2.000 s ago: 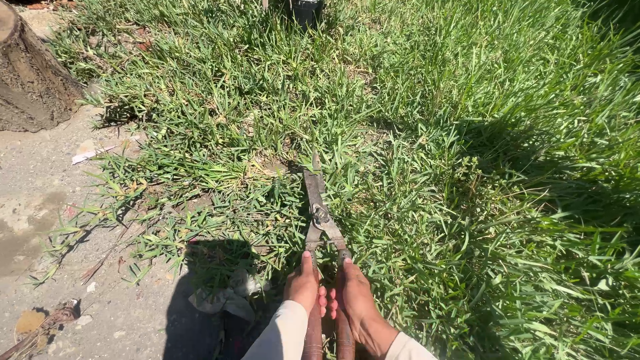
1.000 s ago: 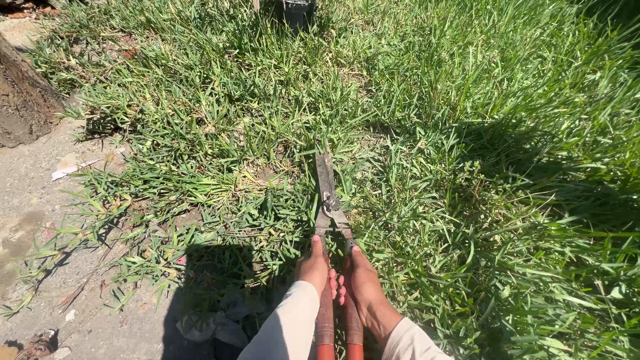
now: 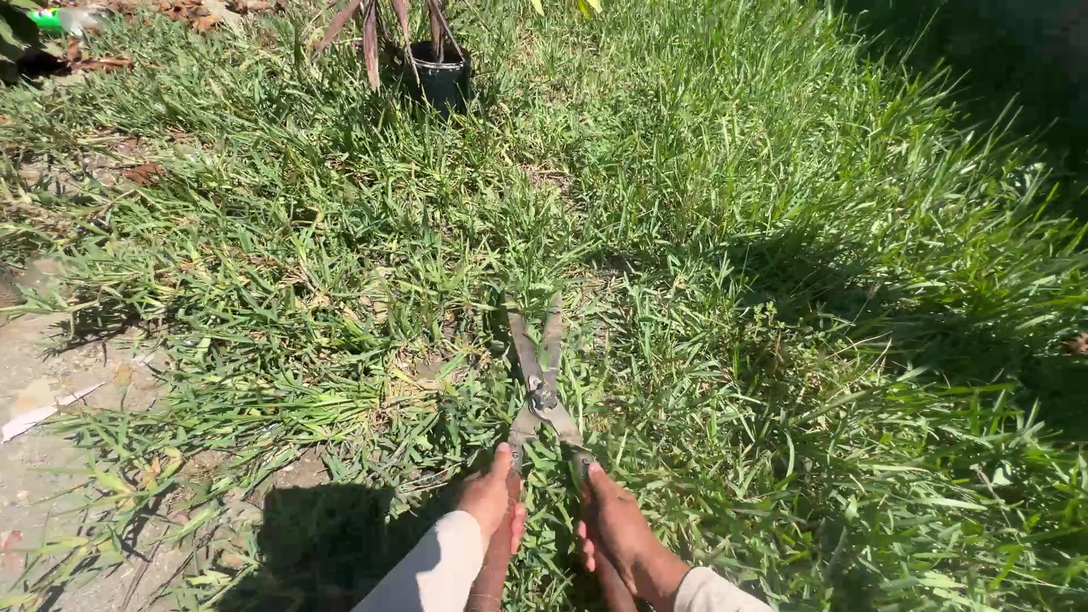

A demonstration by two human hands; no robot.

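A pair of hedge shears [image 3: 541,395] with worn metal blades and reddish handles lies low over the grass [image 3: 663,357]. My left hand [image 3: 493,501] is wrapped round the left handle, thumb along its top. Round the right handle, my right hand [image 3: 619,523] is closed in the same way. The blades stand apart in a narrow V pointing away from me, and their tips are partly hidden among grass blades. Both handles run out of view at the bottom edge.
A black plant pot [image 3: 442,78] with drooping dry leaves stands in the grass ahead. At the left lies bare concrete ground [image 3: 42,476] with a white scrap [image 3: 47,411] on it. A green bottle [image 3: 53,20] and dry brown leaves [image 3: 191,12] are at the upper left. Taller grass grows at the right.
The shears' blades were together a second ago and are now spread, with my hands farther apart. The view has shifted, showing more of the plant pot.
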